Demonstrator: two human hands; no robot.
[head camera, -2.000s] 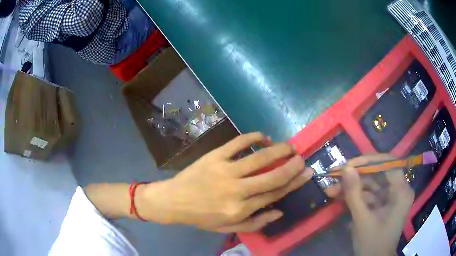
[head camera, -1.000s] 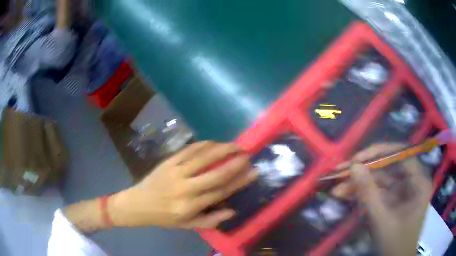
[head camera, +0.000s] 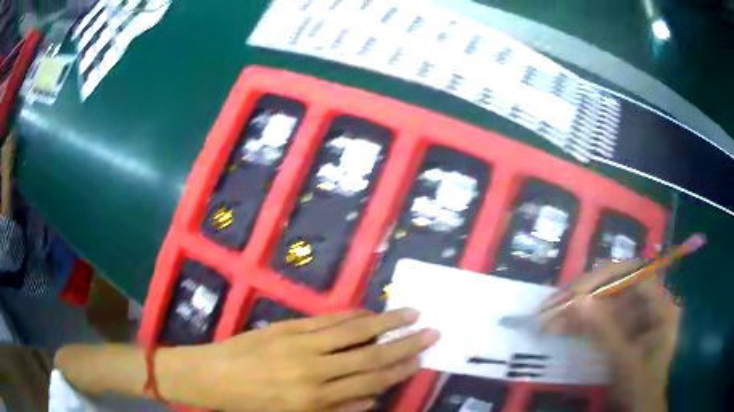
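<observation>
My left hand (head camera: 322, 362) lies flat over the lower part of the red-pink foam tray (head camera: 213, 153), its fingertips on the left edge of a white backing sheet (head camera: 459, 310). The sheet has a few black bars near its lower edge and lies across the tray. My right hand (head camera: 624, 322) holds tweezers (head camera: 636, 278) with an orange shaft like a pencil, the blurred metal tip over the sheet. Open-backed phones sit in the tray pockets, one (head camera: 334, 209) with silver patches at the top and a gold patch below. Some lower phones are partly hidden by my hands and the sheet.
Fanned white sheets with rows of black bars (head camera: 451, 52) lie beyond the tray. A white sheet with larger black shapes (head camera: 113, 40) is at the far left of the green bench (head camera: 105, 161). Part of a person's checked sleeve (head camera: 11, 245) shows at the left edge.
The view has swung right, showing more of the tray and the sheets beyond. My left hand has moved from the tray's edge to the backing sheet. The tweezers have moved from over the phones to the sheet.
</observation>
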